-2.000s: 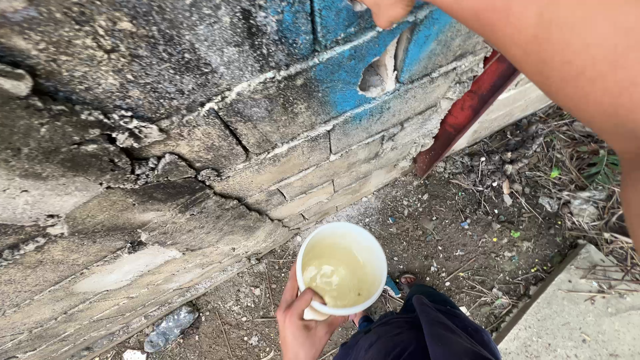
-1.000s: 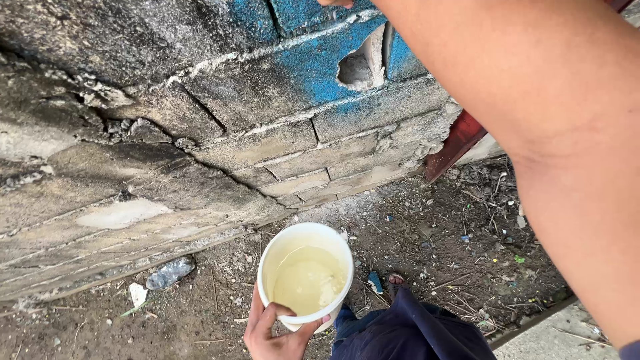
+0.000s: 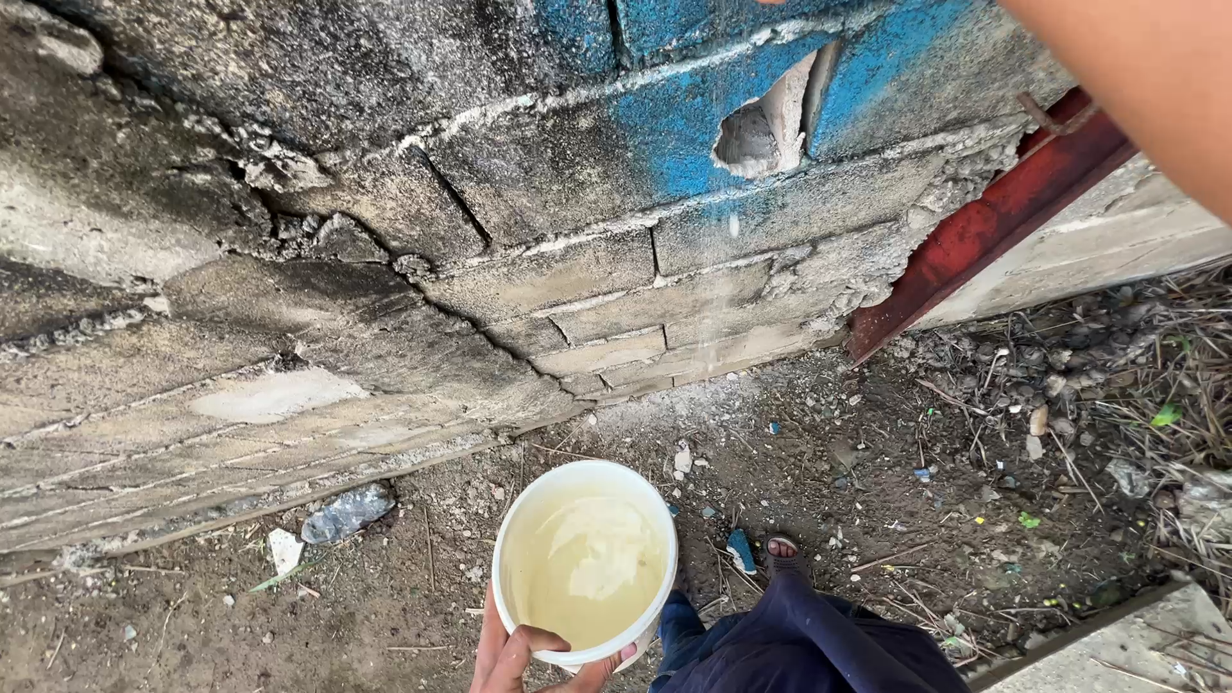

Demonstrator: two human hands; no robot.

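My left hand (image 3: 529, 659) grips the near rim of a round white plastic tub (image 3: 505, 577), with pale yellowish liquid inside. The tub is low in the view, above the dirt ground and in front of the wall. My right forearm (image 3: 1136, 77) crosses the top right corner, reaching up past the frame's top edge; the right hand lies almost wholly outside the view, so its hold cannot be seen. Ahead stands a concrete block wall (image 3: 539, 183) with blue paint (image 3: 664, 125), a broken hole (image 3: 751, 140) and a long stepped crack. A thin pale streak of dust or drops shows below the hole.
A red metal beam (image 3: 982, 231) leans down along the wall's right edge. On the dirt ground (image 3: 385, 597) lie a crumpled clear plastic piece (image 3: 348, 510), a white shard (image 3: 285, 551), a blue-painted fragment (image 3: 740, 551) and dry twigs. A concrete slab (image 3: 1126, 645) is at the bottom right.
The right hand, partly seen at the top edge by the blue paint in the earlier frames, has nearly left the view. The left hand keeps hold of the tub. The view has shifted.
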